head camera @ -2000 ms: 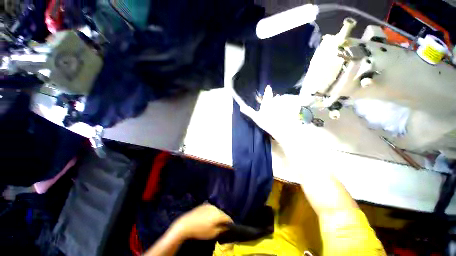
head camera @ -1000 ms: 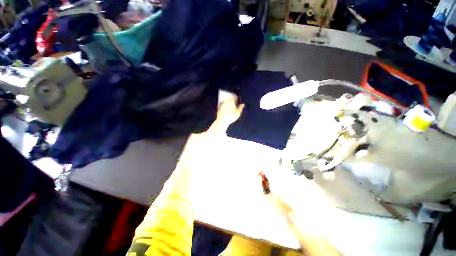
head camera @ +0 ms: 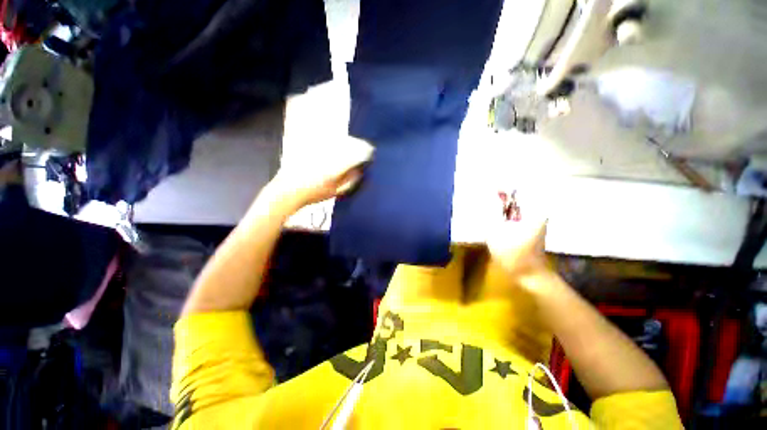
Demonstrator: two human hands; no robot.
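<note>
A navy fabric panel [head camera: 404, 168] lies flat across the sewing table, its near end hanging over the front edge toward the lap. My left hand [head camera: 332, 168] is at the panel's left edge, fingers closed on it; strong glare washes out part of the hand. My right hand [head camera: 517, 231] is to the right of the panel, apart from it, near the table's front edge. It holds a small tool with red parts, possibly thread snips [head camera: 510, 206]; its blades are not clear in the glare.
A dark garment heap [head camera: 202, 67] lies at the left, by a grey-green machine part [head camera: 42, 101]. The sewing machine bed [head camera: 715, 84] is at upper right with a white rag [head camera: 647, 99] and a thin brown-handled tool [head camera: 681, 164]. A dark grey bag [head camera: 164, 319] stands below left.
The view has tipped down toward the lap. The navy panel now lies lengthwise toward the body, over the front edge. My left hand has come back from the far cloth to the panel's left edge.
</note>
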